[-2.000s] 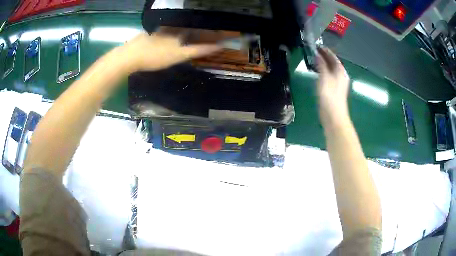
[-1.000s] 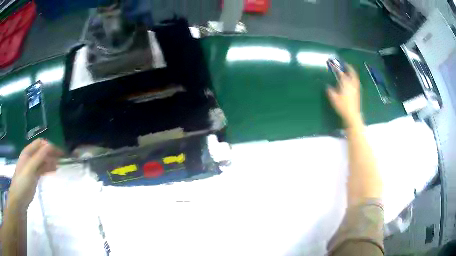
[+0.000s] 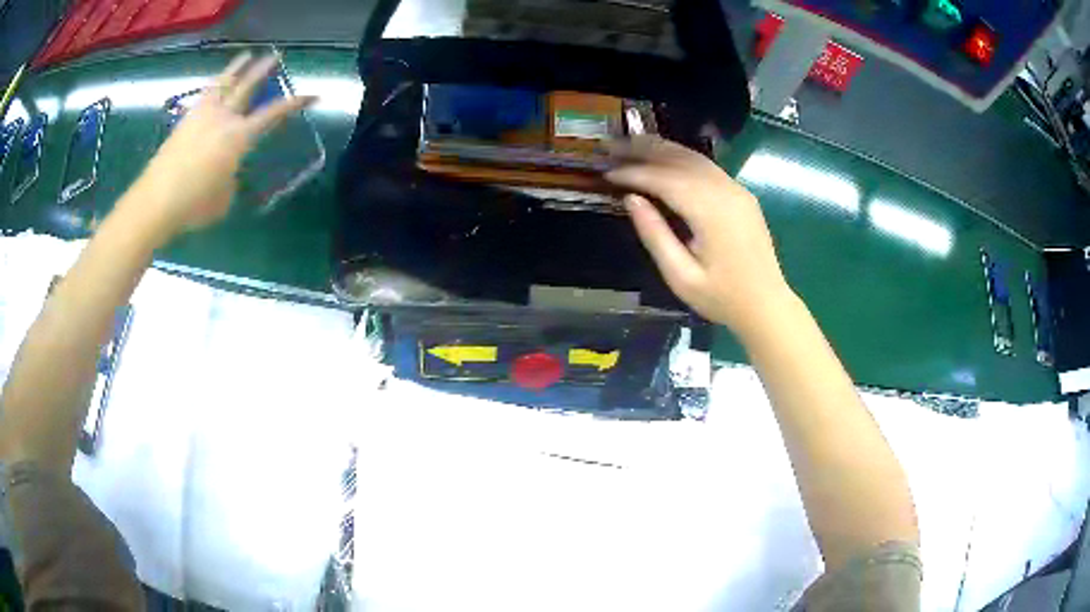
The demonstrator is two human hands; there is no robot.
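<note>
A thin phone frame with a blue patch lies in the orange-brown fixture (image 3: 532, 177) of the black press (image 3: 466, 245). My right hand (image 3: 705, 233) is at the fixture's right end, its fingertips at the frame's end and its thumb apart below. Whether it grips the frame is unclear. My left hand (image 3: 197, 161) is over the belt at the left, blurred, its fingers spread. Another phone frame (image 3: 291, 153) shows tilted beside and partly behind its fingers. Whether the hand holds this frame or it lies on the belt is unclear.
The green belt (image 3: 825, 257) runs behind the white cover (image 3: 514, 514), with several frames at left and two at right. A dark slim phone (image 3: 108, 383) lies on the cover. The front panel (image 3: 538, 368), control box (image 3: 891, 30) and red tray (image 3: 132, 24) also show.
The view has swung back left. My right hand has moved from a frame on the right belt to the fixture. My left hand has moved up over the left belt. The fixture is now exposed, holding a frame.
</note>
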